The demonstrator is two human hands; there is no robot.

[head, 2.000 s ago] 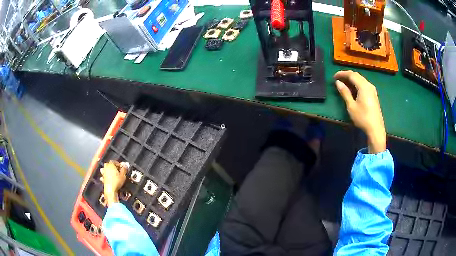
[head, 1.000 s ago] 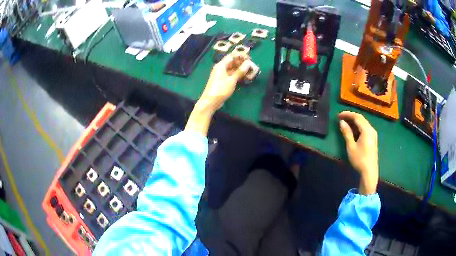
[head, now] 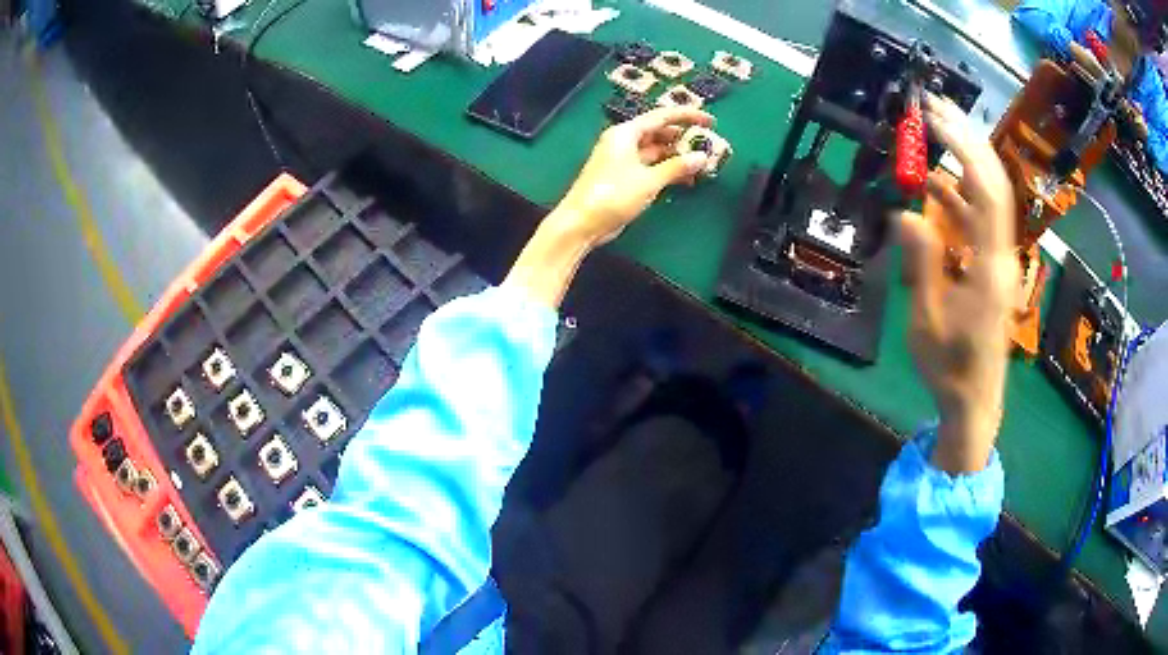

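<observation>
My left hand (head: 640, 166) holds a small square camera module (head: 703, 147) between fingertips above the green mat, left of the black toggle press fixture (head: 801, 301). My right hand (head: 961, 262) is slightly blurred and raised beside the red fixture handle (head: 911, 151), fingers apart; whether it touches the handle is unclear. The fixture nest (head: 820, 262) shows coppery parts below a white square block (head: 831, 230). Several modules (head: 673, 64) lie on the bench behind my left hand.
The left parts tray (head: 365, 262) with red-orange rim lies below the bench at left, with modules in its near pockets. A flat black device (head: 538, 83) lies on the bench. The orange fixture (head: 1025, 333), small black fixture (head: 1082, 339) and blue cable (head: 1104, 473) are at right. A blue sleeve shows across.
My left hand has gone from the left tray to the bench with a module. My right hand has risen from the mat to beside the red handle. The view has shifted.
</observation>
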